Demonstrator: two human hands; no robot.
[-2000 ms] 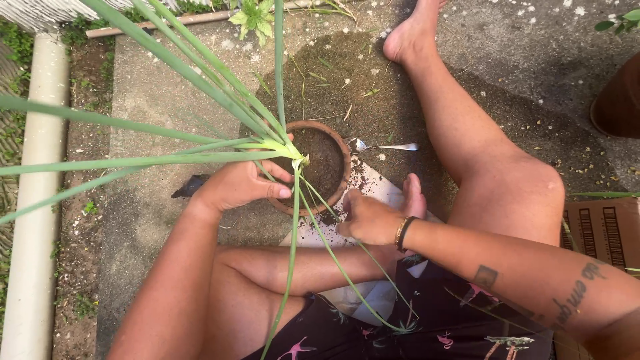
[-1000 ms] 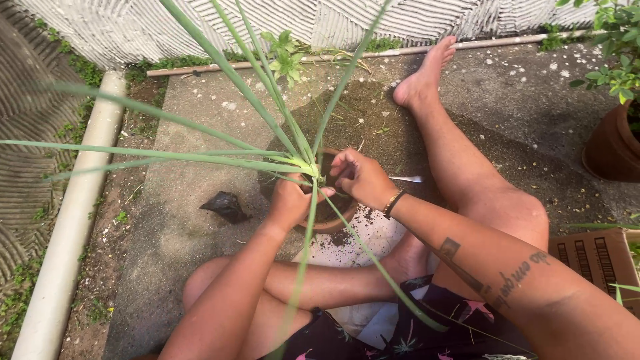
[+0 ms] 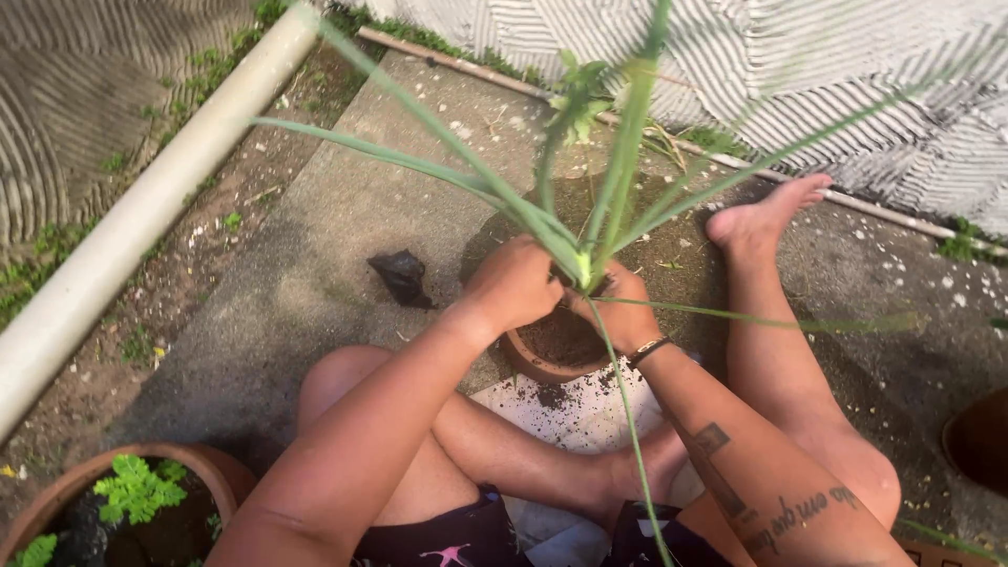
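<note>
A spring-onion-like plant (image 3: 583,270) with long green leaves stands over a round terracotta pot (image 3: 543,367) that has dark soil inside. My right hand (image 3: 622,305) grips the base of the plant from the right, above the pot. Close against the other side of the base is my left hand (image 3: 516,283), fingers curled; whether it holds the plant too cannot be told. Leaves and hands hide the far part of the pot and the plant's roots. Spilled soil lies on a pale tile (image 3: 579,409) below the pot.
A crumpled black plastic bag (image 3: 403,277) lies on the concrete left of my hands. A larger terracotta pot (image 3: 224,472) with a small leafy plant stands at lower left. Beyond are a white pipe (image 3: 157,189), a thin pole (image 3: 488,75) and a textured wall (image 3: 858,71). My legs surround the tile.
My right hand has gone from near the pot's right rim to the plant's base. The leaves have swung from pointing mostly left to spreading upward and right. The view has turned.
</note>
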